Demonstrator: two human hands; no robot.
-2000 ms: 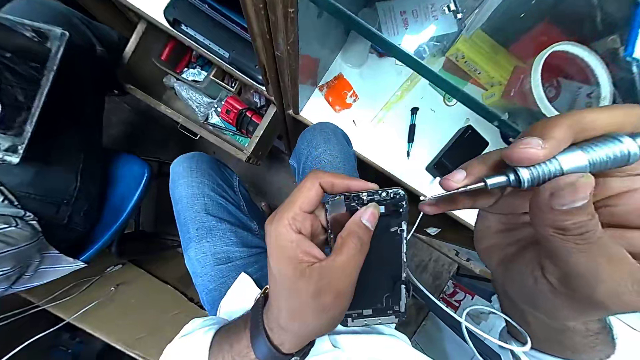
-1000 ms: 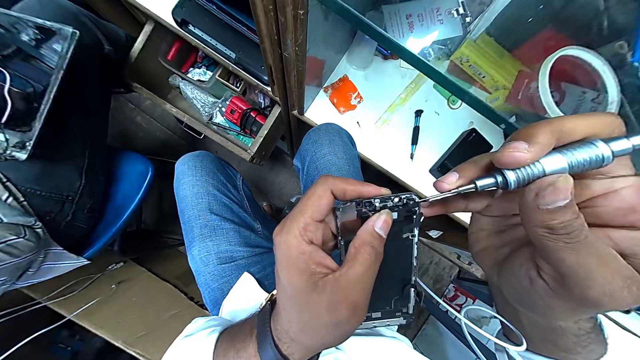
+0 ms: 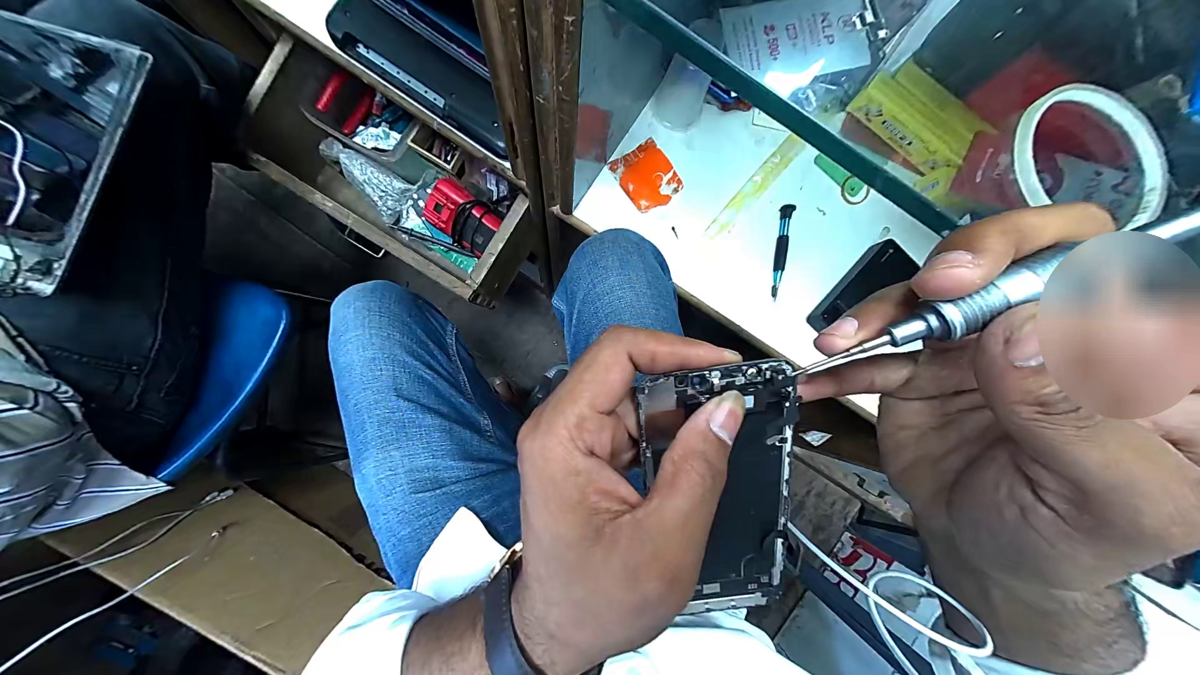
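Observation:
My left hand [image 3: 619, 497] grips an opened smartphone frame [image 3: 745, 487], its thumb on the inner face near the top and its fingers at the left and top edges. Small metal parts show along the top of the frame. A precision screwdriver [image 3: 966, 295] with a knurled metal handle is in my right hand [image 3: 1012, 412]. Its thin tip meets the upper right corner of the frame; whether it sits in a screw is too small to tell. A blurred patch covers part of the right hand and the handle.
On the white shelf lie a small screwdriver [image 3: 782, 251], a black phone [image 3: 864, 281] and an orange packet [image 3: 645, 175]. A tape roll [image 3: 1027, 155] is on the glass counter. An open drawer [image 3: 375, 239] holds tools. At left, a seated person's dark-clothed leg [image 3: 155, 281] is beside a blue chair [image 3: 230, 375].
Two seconds ago the screwdriver tip was slightly away from the phone frame's right side; now it is at the upper right corner. My left hand keeps its hold.

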